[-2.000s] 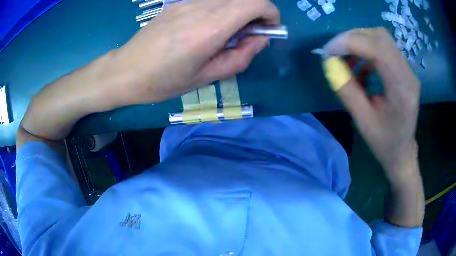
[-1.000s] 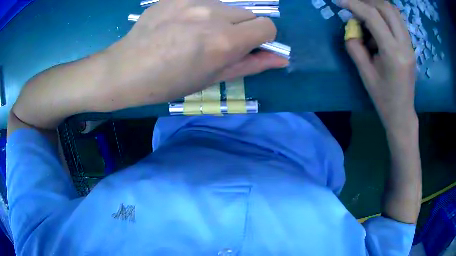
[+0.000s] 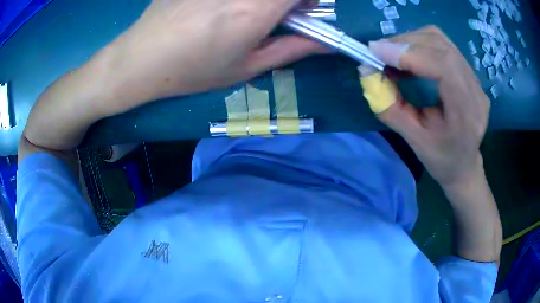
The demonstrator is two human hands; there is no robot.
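Note:
A slim silver rod (image 3: 337,39) slants down to the right between my hands, above the bench mat. My left hand (image 3: 228,41) holds its upper left part, and my left fingertips are partly cut off by the top edge. My right hand (image 3: 438,94) pinches the rod's lower right end between the taped thumb and the covered index finger. The fingers hide that end, and I cannot tell whether an end cap is there. The pile of whitish end caps (image 3: 494,38) lies at the right, with several more caps (image 3: 389,13) nearer the middle.
A short taped rod (image 3: 260,126) lies at the bench edge under yellow tape strips (image 3: 285,94). More silver rods (image 3: 322,10) show behind my left hand. A separate rod group (image 3: 5,106) lies at far left. A blue tray (image 3: 23,15) stands upper left.
My right hand has come down and left from the loose caps onto the rod's end. The rod now shows longer out of my left hand, which has shifted slightly up.

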